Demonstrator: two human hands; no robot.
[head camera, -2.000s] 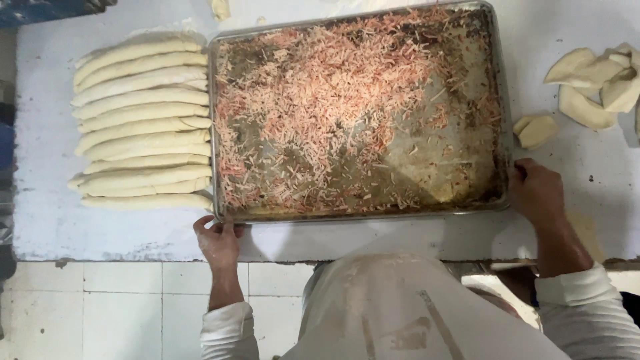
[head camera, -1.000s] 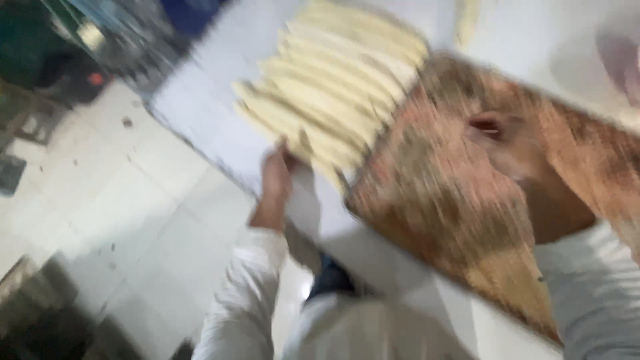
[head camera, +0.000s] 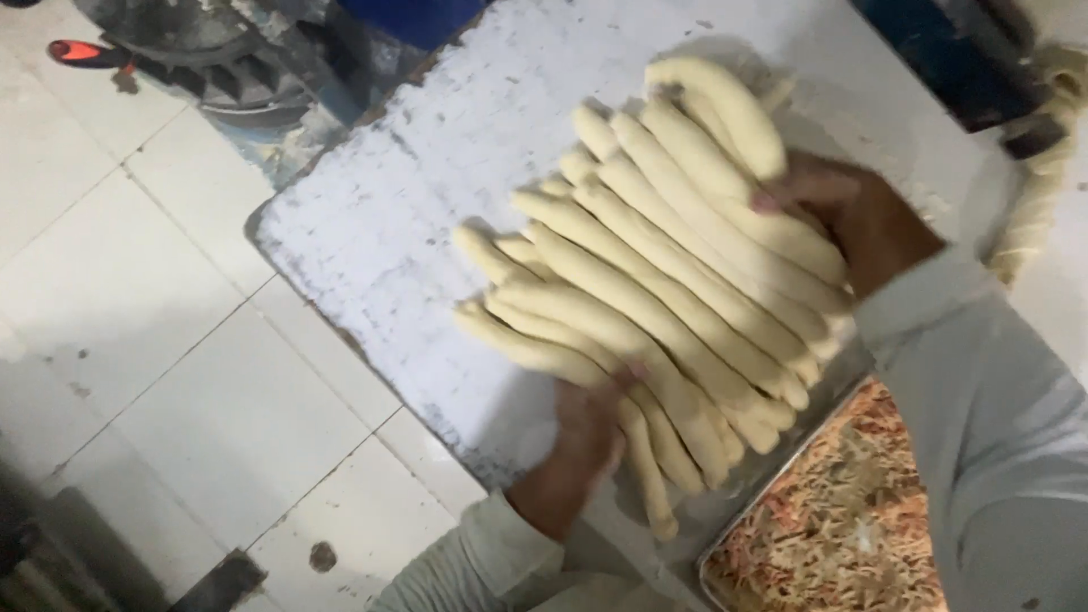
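Several long dough strips (head camera: 671, 289) lie side by side in a bundle over the white tabletop (head camera: 365, 229). My left hand (head camera: 591, 433) grips the near-left edge of the bundle, its fingers tucked beneath the strips. On the opposite side my right hand (head camera: 829, 204) holds the outer strips, with its fingertips partly hidden under the dough. The strips bend between my hands, and one at the top curls over. At the lower right, a metal baking tray (head camera: 714, 557) holds shredded reddish and pale topping (head camera: 833, 510), partly covered by my right sleeve.
A floury machine or stand (head camera: 229, 68) with a red-and-black handle (head camera: 89, 55) is beyond the table's left edge. A blue object (head camera: 416, 17) shows at the top, and a dark blue one (head camera: 943, 59) at the upper right. White floor tiles (head camera: 170, 340) lie at left.
Both hands have left the tray's edge, where they were two seconds ago, and now grip the dough strips. The strips, straight before, are bunched and bent. The view has turned toward the left.
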